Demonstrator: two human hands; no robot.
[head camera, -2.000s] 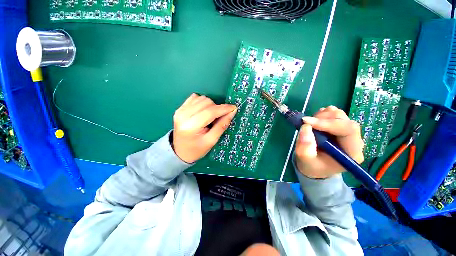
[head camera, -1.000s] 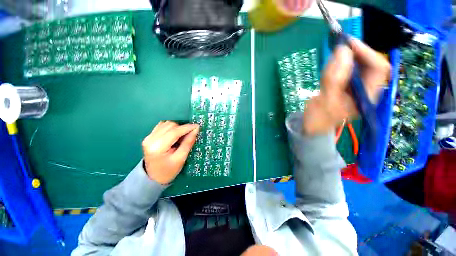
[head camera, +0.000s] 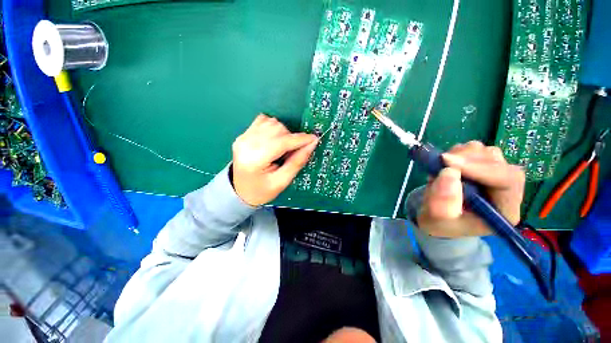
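Note:
A green PCB panel (head camera: 355, 87) lies tilted on the green mat in front of me. My left hand (head camera: 273, 159) pinches a thin solder wire (head camera: 157, 158) over the panel's left edge; the wire's short end points over the circuits. The wire trails back left across the mat. My right hand (head camera: 472, 191) holds the dark blue soldering iron (head camera: 429, 158) like a pen. Its copper-brown tip is over the panel's right half, to the right of the wire end; whether it touches the board I cannot tell.
A solder spool (head camera: 70, 47) and a long blue tube with yellow parts (head camera: 94, 151) are at left, beside a blue bin (head camera: 43, 114). A second panel (head camera: 544, 87) and orange-handled cutters (head camera: 573, 184) are at right. Another panel's edge (head camera: 107, 4) shows at the back left.
One second ago my right hand held the iron up at the back right; now the iron is back over the panel. My left hand keeps its pinch. The camera view has shifted.

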